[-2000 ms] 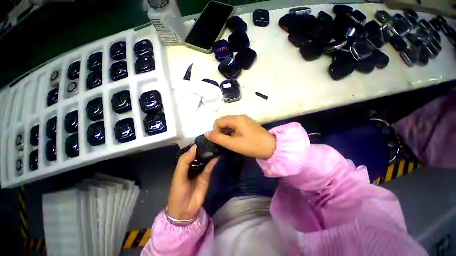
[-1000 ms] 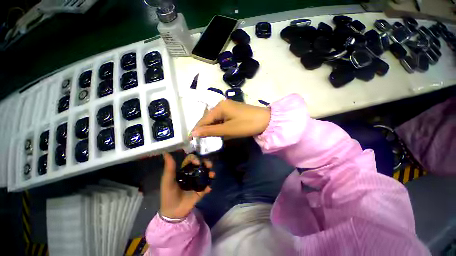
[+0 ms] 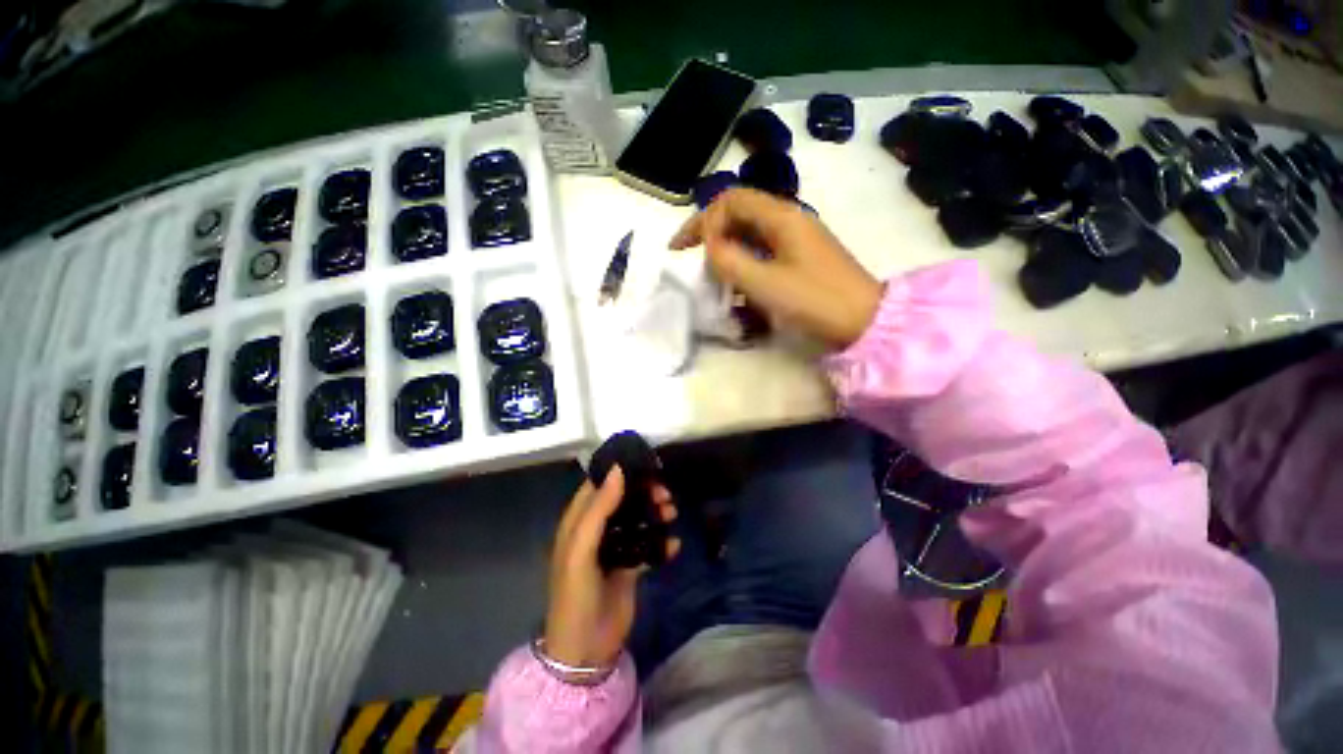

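Note:
My left hand (image 3: 594, 557) is closed around glossy black units (image 3: 633, 508), held below the bench edge by the tray's right corner; how many it holds is hard to tell. My right hand (image 3: 788, 265) is over the bench at the crumpled white wipe (image 3: 663, 320), fingers bent. Whether its fingertips pinch the wipe is unclear. A slim pointed tool (image 3: 616, 270) lies left of the wipe. The large white blister tray (image 3: 567, 427) holds rows of shiny black units, a few pockets showing pale round rings.
A translucent bottle (image 3: 570, 111) and a smartphone (image 3: 686, 130) stand and lie behind my right hand. A pile of dark units (image 3: 1031, 177) lies at right, with silver-edged ones (image 3: 1237, 192) beyond. White trays (image 3: 243, 633) stand below the bench. A pink sleeve (image 3: 1267, 442) shows far right.
My right hand has moved from above my left hand up and right to the bench, and the wipe lies there. My left hand has stayed low, with black units in it.

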